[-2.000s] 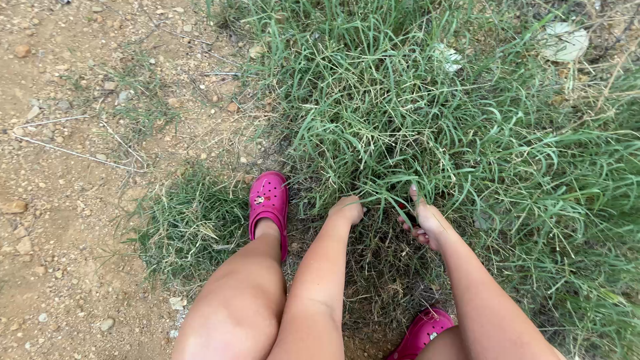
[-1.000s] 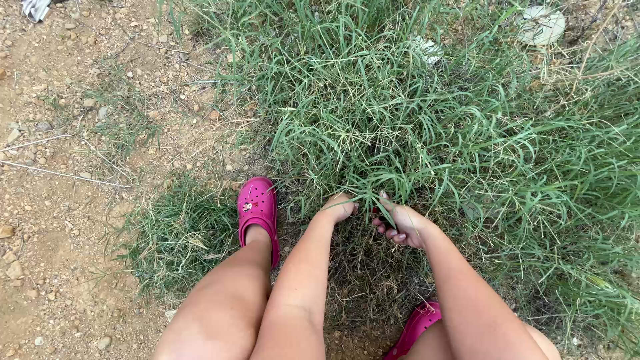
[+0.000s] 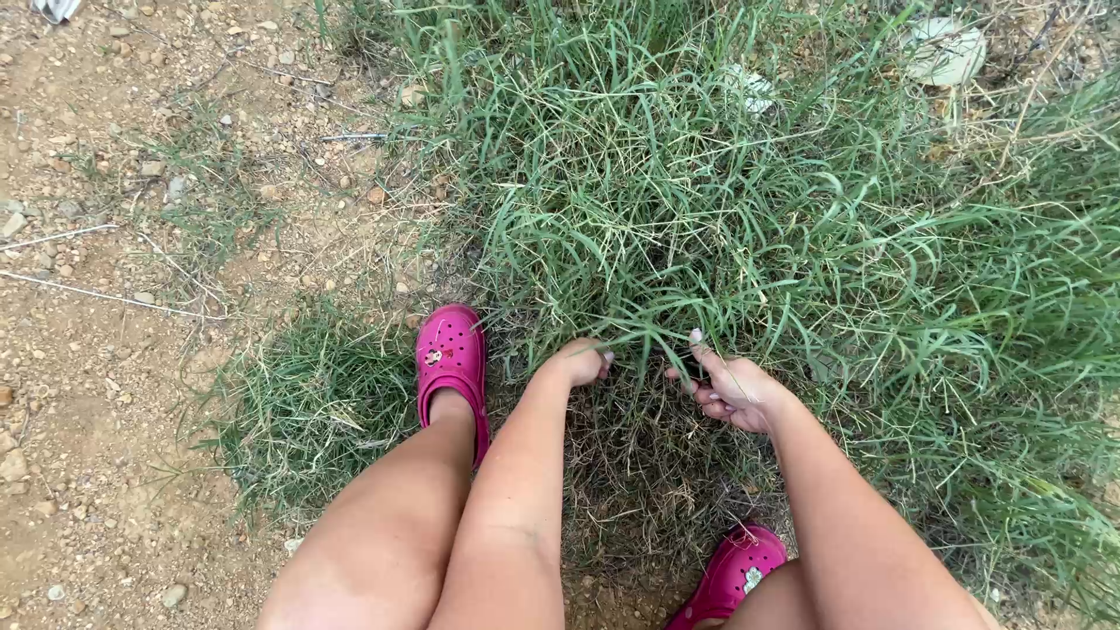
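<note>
My left hand (image 3: 584,362) is closed at the near edge of a patch of long green grass (image 3: 612,201), with blades at its curled fingers. My right hand (image 3: 731,385) is just to its right, thumb raised and fingers curled below some blades. A small dark thing shows among the blades by its fingers; what it is, I cannot tell. Below and between the hands lies a mat of short, brownish grass stubble (image 3: 652,472). Leaves partly cover the fingertips of both hands.
A pink clog (image 3: 453,350) is left of my left hand, beside a heap of grass (image 3: 319,407). Another pink clog (image 3: 739,569) is at the bottom. Stony soil (image 3: 96,376) with dry stems spreads left. A pale flat thing (image 3: 945,52) lies at upper right.
The view has shifted slightly. Both hands stay low at the near edge of the grass; my right thumb stands further from the fingers than one second ago.
</note>
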